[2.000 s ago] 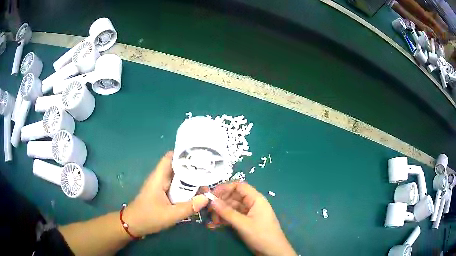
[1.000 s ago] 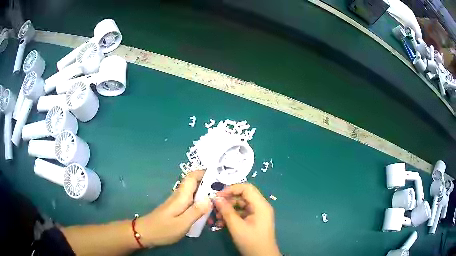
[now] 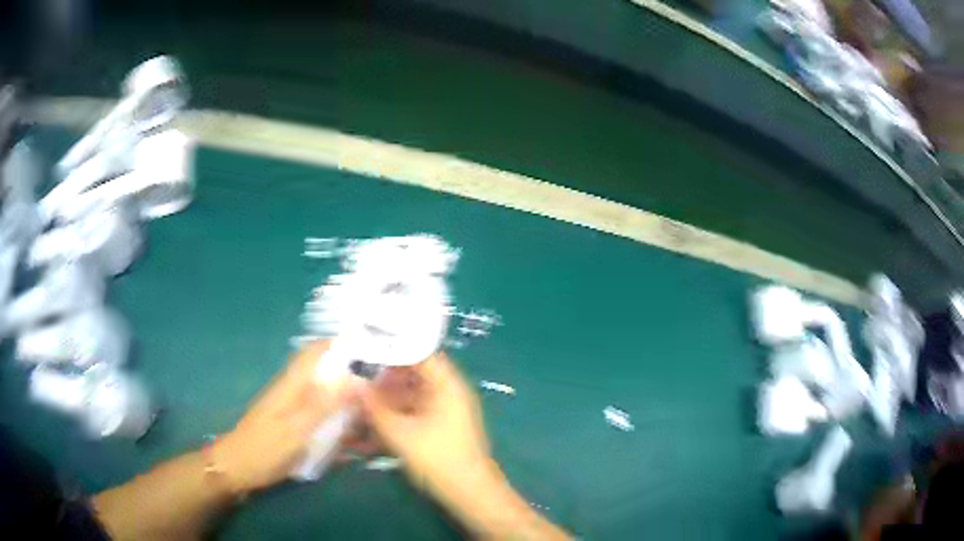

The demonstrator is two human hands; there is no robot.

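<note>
The frame is blurred by motion. A white fan body [image 3: 400,317] is held in front of me, its round head away from me and its handle towards me. My left hand [image 3: 280,423] is closed around the handle. My right hand [image 3: 428,417] has its fingers at the handle just below the head, beside a small dark opening [image 3: 365,369]. Whether its fingertips hold a small piece cannot be told. A heap of small white clips [image 3: 407,254] lies behind and around the fan head, partly hidden by it.
Fan bodies [image 3: 95,248] lie grouped at the left, and more [image 3: 793,359] at the right. A few loose clips [image 3: 618,417] lie on the green bench. A cream strip [image 3: 507,190] borders the dark belt [image 3: 592,137]. White items [image 3: 846,79] lie on the far side.
The whole view has shifted and blurred, so hands, heap and fan groups appear further left. The fan was turned from its earlier end-on pose and stays in my left hand, my right fingers at its handle.
</note>
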